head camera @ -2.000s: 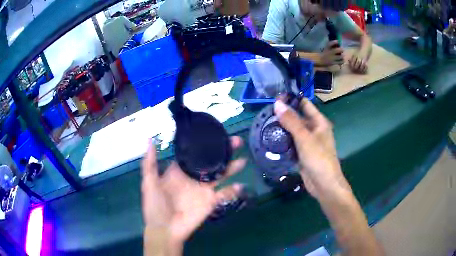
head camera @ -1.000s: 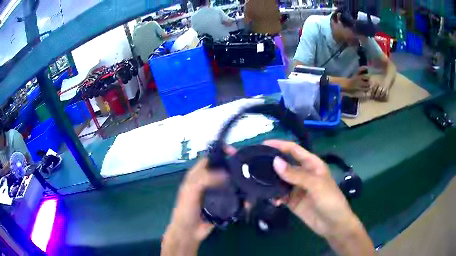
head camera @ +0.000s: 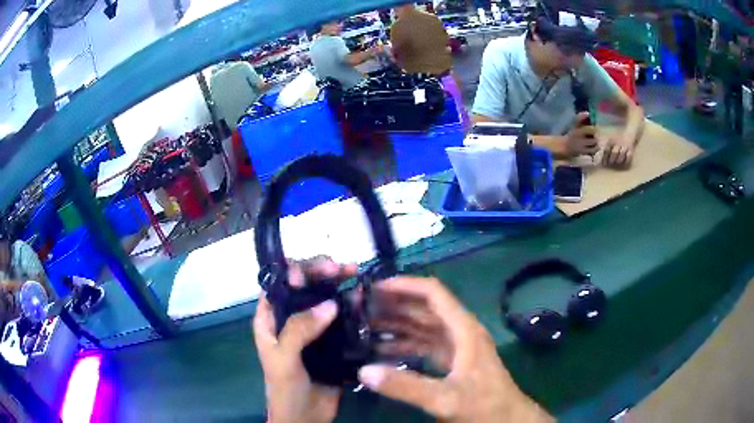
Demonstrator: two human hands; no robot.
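Note:
Black over-ear headphones point(head camera: 321, 169) are held up in front of me, headband arched upward and the cups close together. My left hand point(head camera: 293, 347) grips the left cup, thumb across its face. My right hand point(head camera: 438, 355) is at the right cup, fingers curled behind it and thumb low; it is blurred, and its exact contact is hard to tell. The cups are dark and partly hidden by the fingers. A second pair of black headphones point(head camera: 541, 324) lies on the green belt point(head camera: 471, 273) to the right.
A blue tray point(head camera: 496, 216) with clear bags stands across the belt, beside a phone point(head camera: 569, 183). A person point(head camera: 537, 83) sits at a cardboard-covered worktop point(head camera: 661, 157). A ragged white sheet point(head camera: 223, 277) lies beyond the belt. More headphones point(head camera: 722, 182) lie far right. A pink-violet light point(head camera: 83, 388) glows left.
The held headphones have moved left and turned, with the cups now close together below an upright band. The pair on the belt now shows fully. My right hand has shifted to the held pair's right side.

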